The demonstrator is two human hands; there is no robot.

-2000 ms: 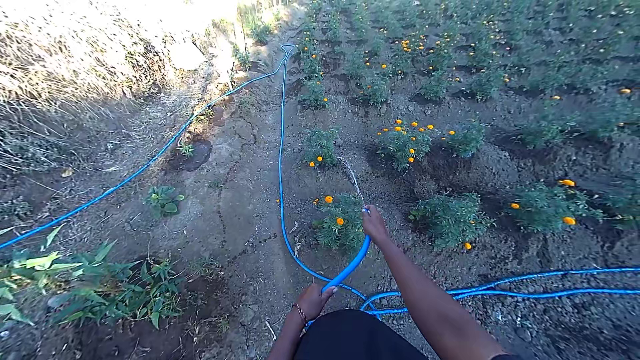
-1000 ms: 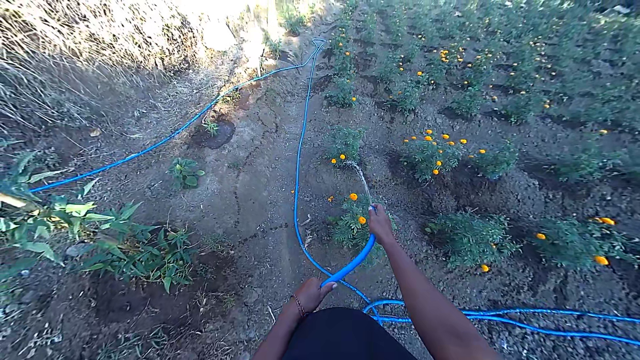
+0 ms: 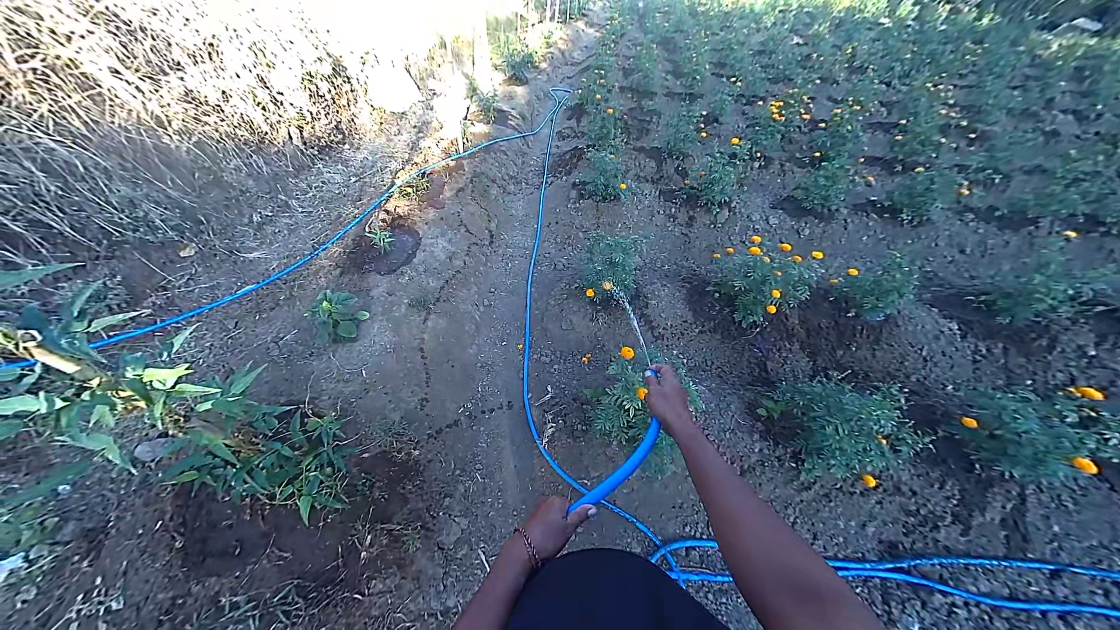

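A blue garden hose curves between my hands. My right hand is closed around it close to its open end, with the fingertips at the outlet. A stream of water leaves that end and reaches the base of a marigold plant with a few orange flowers. Lower down, my left hand, a bracelet at its wrist, grips the hose near my lap. Another marigold plant stands just beside and partly behind my right hand. The part of the hose inside each fist is hidden.
The rest of the hose runs up the dirt path, bends far off and returns to the left; more loops lie at lower right. Rows of marigolds fill the right. Dry grass and leafy plants border the left.
Both hands keep their hold on the hose, and water keeps flowing toward the same plant. The view has shifted slightly.
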